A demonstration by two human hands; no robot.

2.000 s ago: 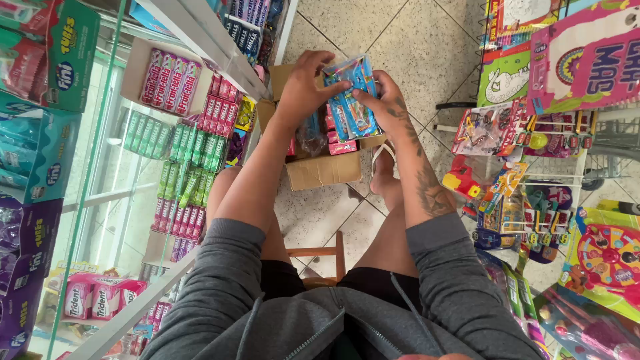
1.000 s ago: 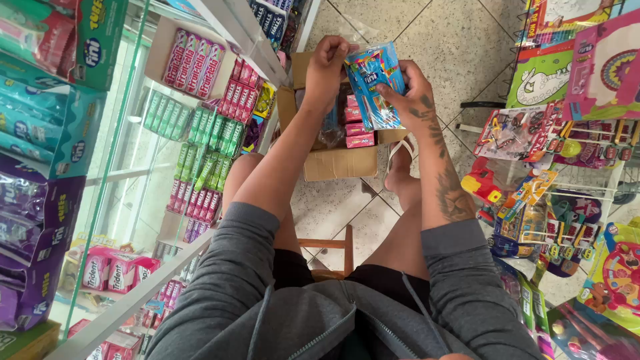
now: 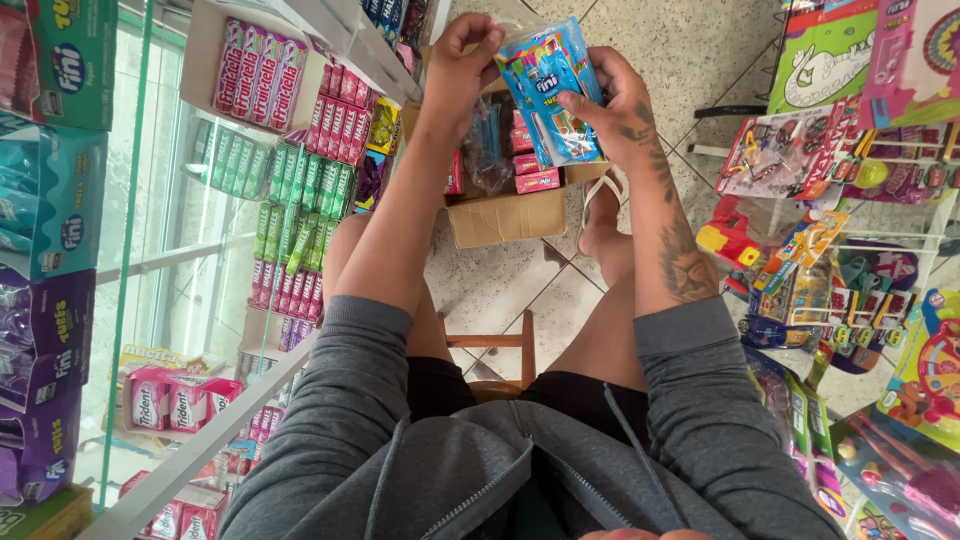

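Observation:
My right hand (image 3: 619, 105) grips a blue Fini candy package (image 3: 559, 94) by its right side, thumb across the front. A loose clear plastic edge at the package's top left reaches my left hand (image 3: 469, 56), whose thumb and forefinger are pinched together on it. Below the package stands an open cardboard box (image 3: 510, 217) on the floor between my feet. Inside it lie pink Fini boxes (image 3: 538, 180) and crumpled clear plastic with blue pieces (image 3: 487, 146).
Left, a glass display case holds Halls sticks (image 3: 289, 172), a box of Fruittella (image 3: 259, 75) and Trident packs (image 3: 180, 401). Fini boxes (image 3: 49, 202) are stacked at the far left. Right, racks carry toys such as a red and yellow toy (image 3: 727, 232). A wooden stool (image 3: 491, 341) is under me.
The blue package, first held low between both hands, is now turned more upright in my right hand. My left hand has moved off its face to its top left corner.

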